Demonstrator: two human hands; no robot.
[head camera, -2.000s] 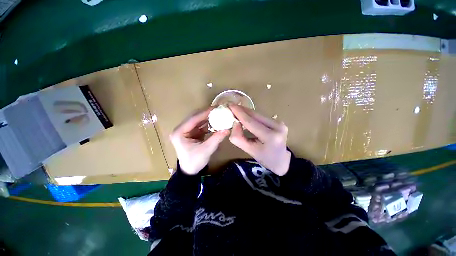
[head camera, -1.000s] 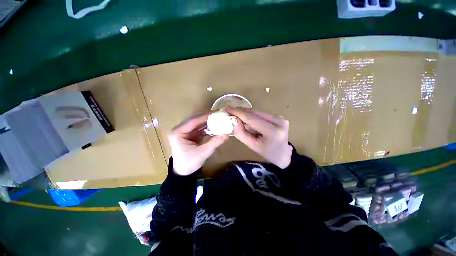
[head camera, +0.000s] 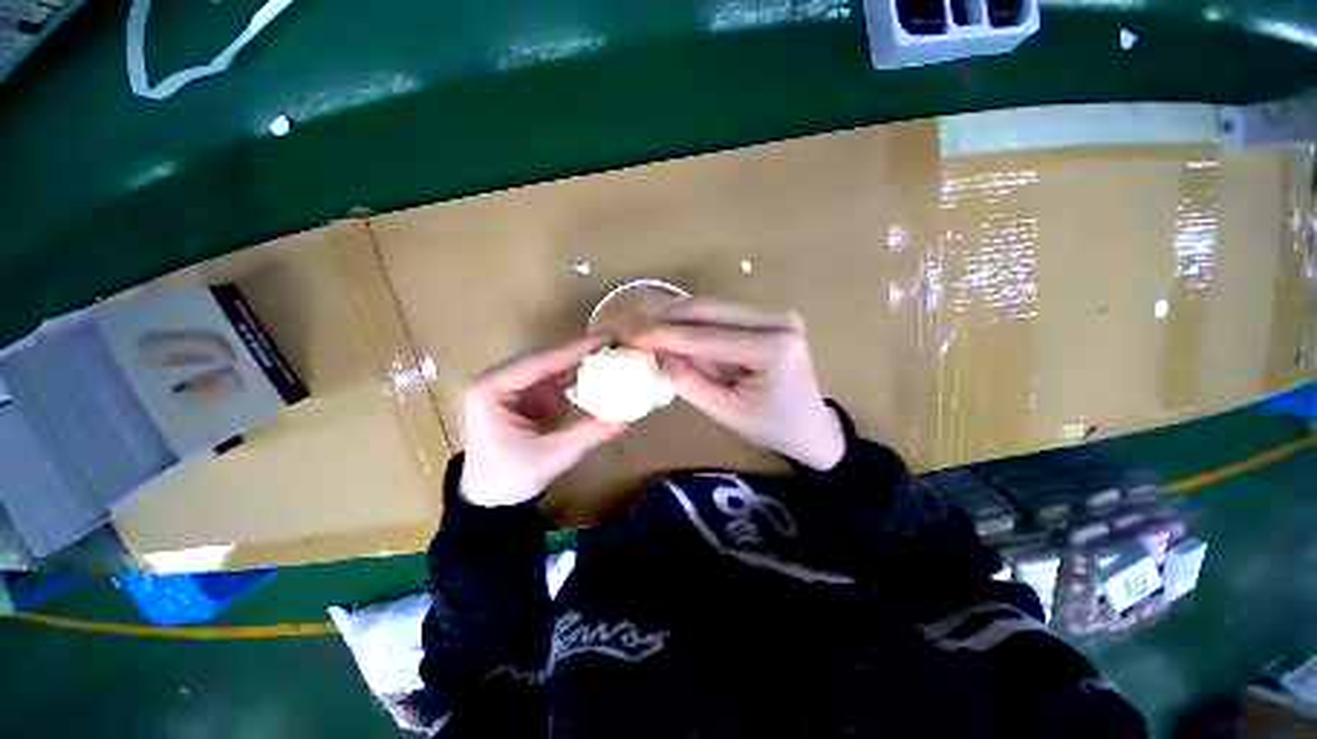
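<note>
A cream-white ball, possibly a boiled egg (head camera: 620, 387), is held between my two hands just in front of a round cup (head camera: 630, 305). My left hand (head camera: 527, 422) grips it from the left with thumb and fingers. My right hand (head camera: 744, 373) has its fingertips on its upper and right side. Its surface looks uneven, with a ragged edge. My hands and the ball hide the near part of the cup. Small pale flakes (head camera: 582, 267) lie on the brown cardboard (head camera: 809, 246) beyond the cup.
An open printed box (head camera: 181, 375) stands at the left. Beyond the cardboard, a green belt (head camera: 578, 108) bears a white tray with dark pieces (head camera: 953, 35) and a curled white strip (head camera: 188, 82). A blue stool (head camera: 195, 593), a white sack (head camera: 383, 643) and wrapped goods (head camera: 1119, 570) are below.
The white tray and white strip have shifted left relative to the cardboard. Both hands keep hold of the ball, and my right fingers now reach further over its top.
</note>
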